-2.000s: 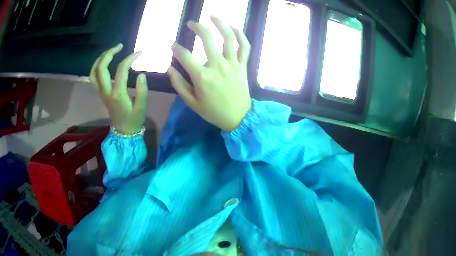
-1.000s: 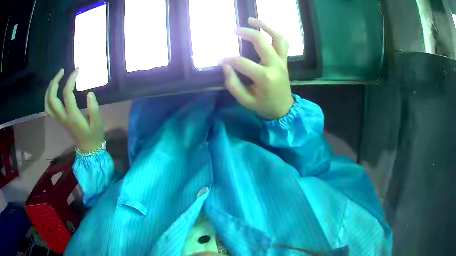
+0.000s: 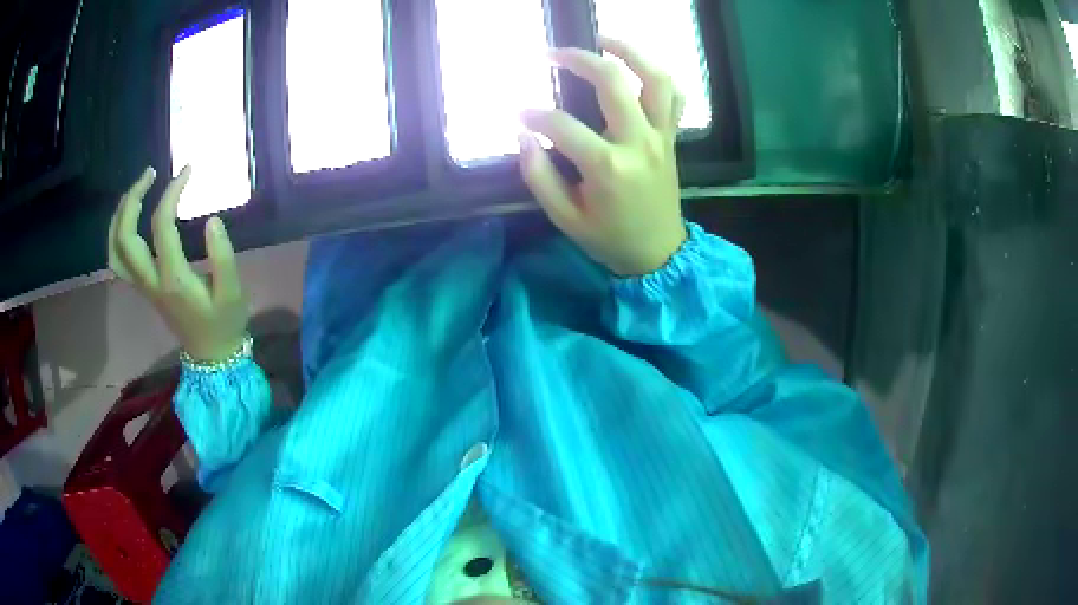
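Observation:
Several smartphones with bright white screens lie side by side in a black tray [image 3: 414, 189] at the top of the view. One lit phone [image 3: 213, 118] is at the left end, with a blue top edge. Another lit phone [image 3: 339, 89] is beside it. My right hand [image 3: 621, 166] is over the two right phones, fingers spread and curved; its thumb and a fingertip are at the lower corner of the third phone [image 3: 491, 71]. My left hand [image 3: 183, 272] has its fingers apart near the lower edge of the leftmost phone and holds nothing.
A green mat [image 3: 822, 95] lies right of the tray. Dark trays [image 3: 30, 106] are at the far left. A red stool [image 3: 118, 508] and a blue item [image 3: 41, 550] are at lower left. A dark grey panel [image 3: 1005, 343] stands at the right.
Compared with two seconds ago, the view has shifted, my left hand shows further left and my right hand is over the right-hand phones. In the last second there is only slight movement.

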